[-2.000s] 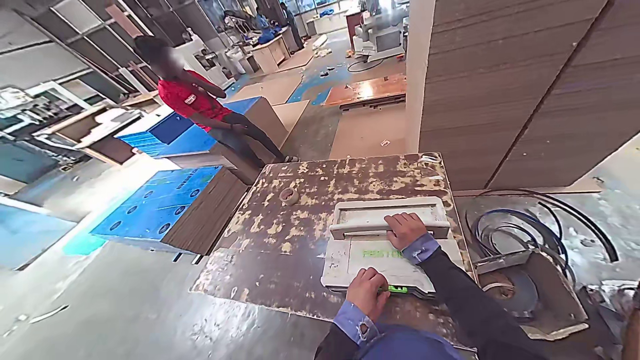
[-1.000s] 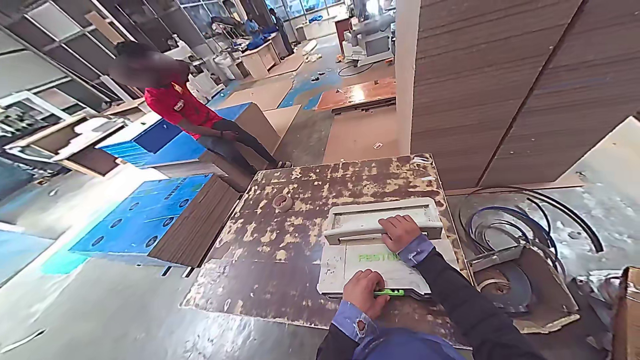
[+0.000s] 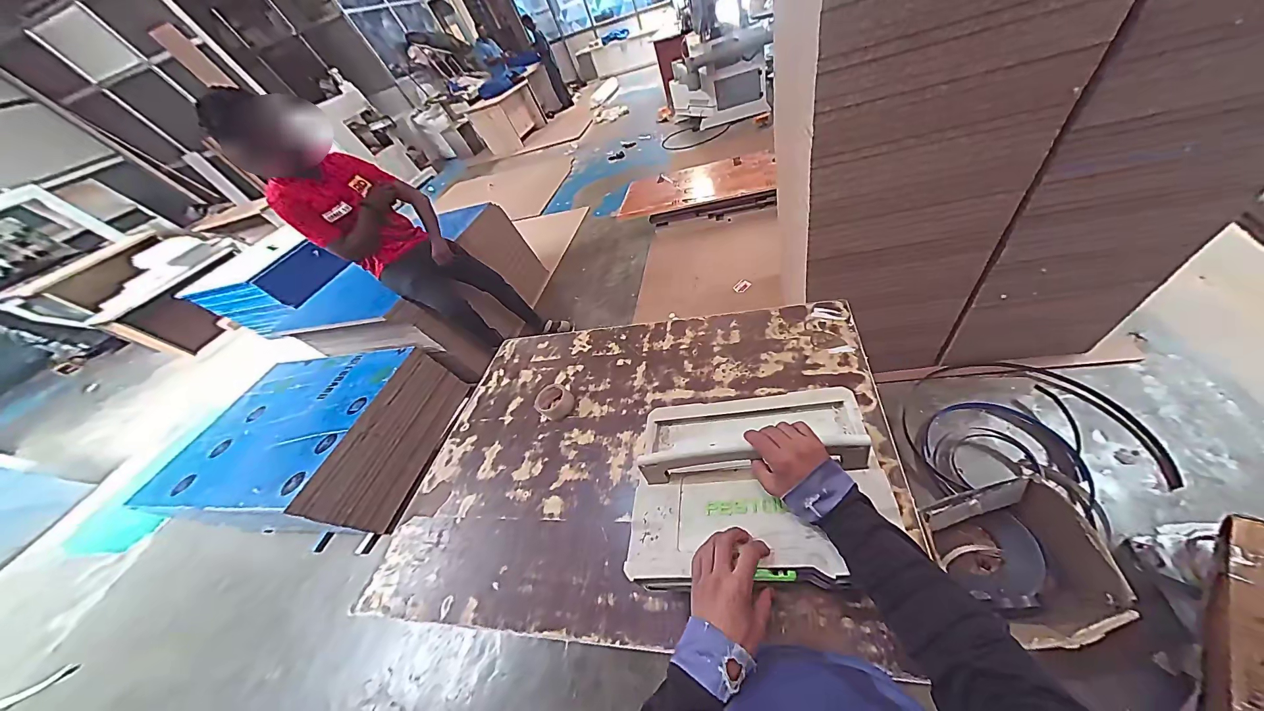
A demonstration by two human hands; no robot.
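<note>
A light grey Festool tool case [image 3: 660, 533] lies flat near the front right of a worn brown tabletop [image 3: 494, 553]. Its long lid handle [image 3: 706, 452] is at the far side. My left hand [image 3: 729, 583] rests at the case's near edge, fingers bent over it beside a green latch [image 3: 775, 575]. With its fingers on the near side of the lid handle, my right hand [image 3: 787, 457] lies on the case top; whether it grips the handle is not plain. A roll of tape [image 3: 554, 401] sits on the tabletop, left of the case.
Tall stacked boards [image 3: 918, 178] rise behind the table at right. Coiled edging strips [image 3: 1066, 425] and an open carton [image 3: 1076, 553] lie on the floor at right. At left are blue-topped board stacks [image 3: 276, 425] and a person in a red shirt [image 3: 346, 212]. Others are far off.
The person in red has shifted posture, with an arm now bent across the chest. My hands have stayed at about the same places on the case.
</note>
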